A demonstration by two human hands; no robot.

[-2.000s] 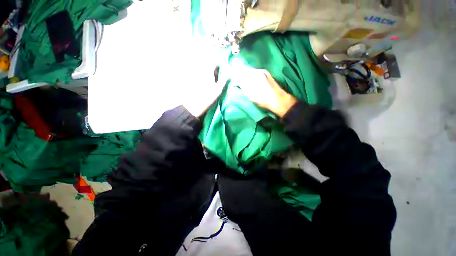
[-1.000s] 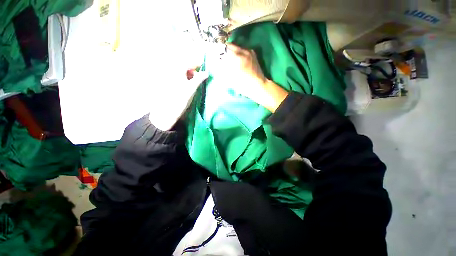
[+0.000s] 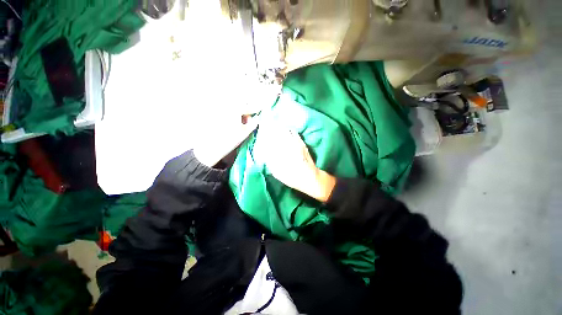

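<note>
Bright green fabric (image 3: 363, 123) is draped from the needle area down over the table edge to my lap. The beige sewing machine (image 3: 419, 34) marked JACK stands at the top right, its needle and presser foot (image 3: 271, 75) partly lost in glare. My right hand (image 3: 293, 163) lies on the fabric below the needle, overexposed, fingers pressed to the cloth. My left hand (image 3: 231, 138) is at the fabric's left edge, almost washed out by the lamp, so its fingers and grip cannot be made out.
The white machine table (image 3: 142, 123) glares at left. Dark green cloth (image 3: 68, 215) is heaped at far left, with a flat black rectangle (image 3: 60, 71) on cloth above. A small parts tray (image 3: 425, 129) with black-handled scissors (image 3: 453, 106) sits at right.
My right hand has moved down the fabric, away from the needle. My left hand stays by the fabric's left edge. The camera view has shifted.
</note>
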